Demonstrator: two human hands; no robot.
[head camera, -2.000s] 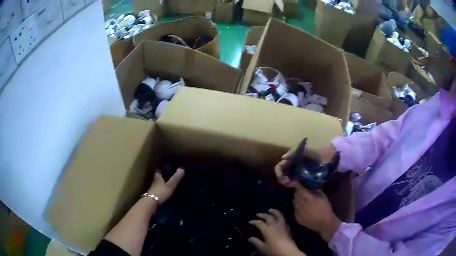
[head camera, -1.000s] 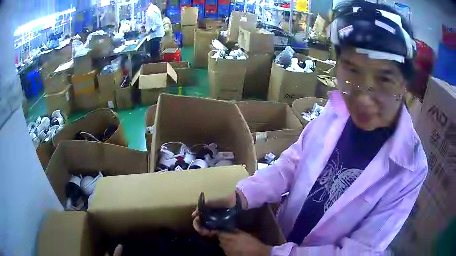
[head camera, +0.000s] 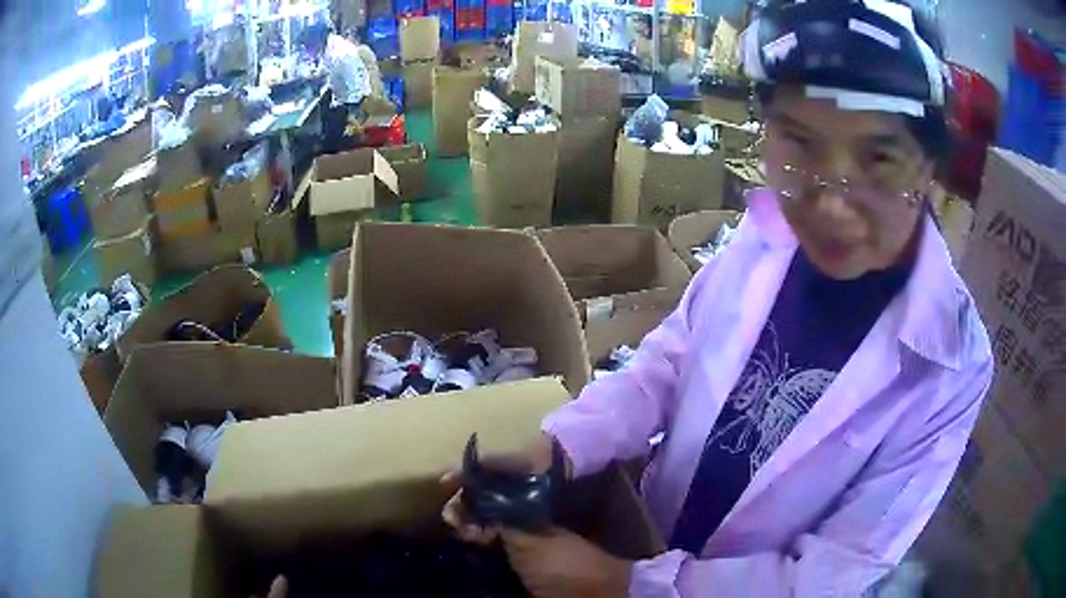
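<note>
A large open carton (head camera: 386, 450) stands in front of me at the bottom, with dark parts (head camera: 409, 567) in its shadowed inside. A glossy black plastic housing (head camera: 510, 500) with two horn-like prongs is held over the carton's right part by the co-worker's two hands, prongs up. Only a fingertip of my left hand (head camera: 277, 586) shows at the bottom edge, over the carton's left part; whether it holds anything is hidden. My right hand is out of the picture.
A person in a pink-lilac jacket (head camera: 807, 467) stands at the right of the carton. Neighbouring cartons (head camera: 468, 263) hold white-and-black parts. A printed upright carton (head camera: 1017, 304) is at the far right. A pale panel (head camera: 70, 444) borders the left. More cartons and benches stand behind.
The view has tilted up from the carton to the co-worker and the floor behind. My right hand has left the picture and my left is nearly out. The co-worker still holds the black housing.
</note>
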